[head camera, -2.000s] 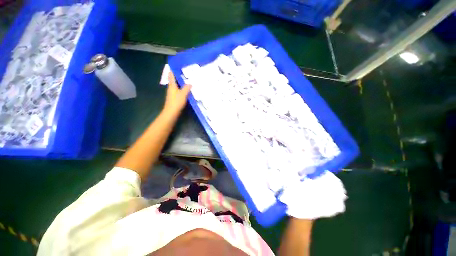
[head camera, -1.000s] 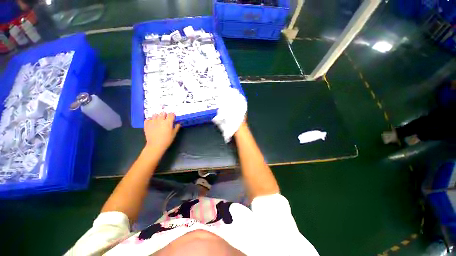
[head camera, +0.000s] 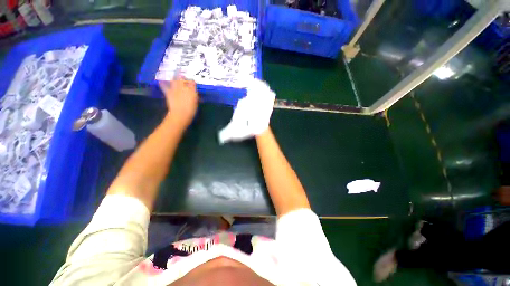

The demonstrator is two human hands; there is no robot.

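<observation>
A blue plastic tote point(head camera: 223, 95) full of white power adapters point(head camera: 215, 47) with tangled cords lies at the far side of the bench, its top cut by the frame edge. My left hand point(head camera: 182, 99) is at the tote's near left edge, slightly blurred; whether its fingers grip the rim is unclear. My right hand is mostly hidden by the white crumpled cloth point(head camera: 254, 111) it holds at the tote's near right corner.
Another blue tote point(head camera: 84, 106) of adapters stands on the left, with a white bottle point(head camera: 112, 131) beside it. A white scrap point(head camera: 363, 186) lies on the dark-green bench point(head camera: 330, 151). Blue totes point(head camera: 307, 32) stand beyond. A person's blurred arm point(head camera: 416, 251) shows lower right.
The tote has gone from tilted near my body to the bench, then farther away. My left hand has moved from its side to its near edge. The cloth stays in my right hand.
</observation>
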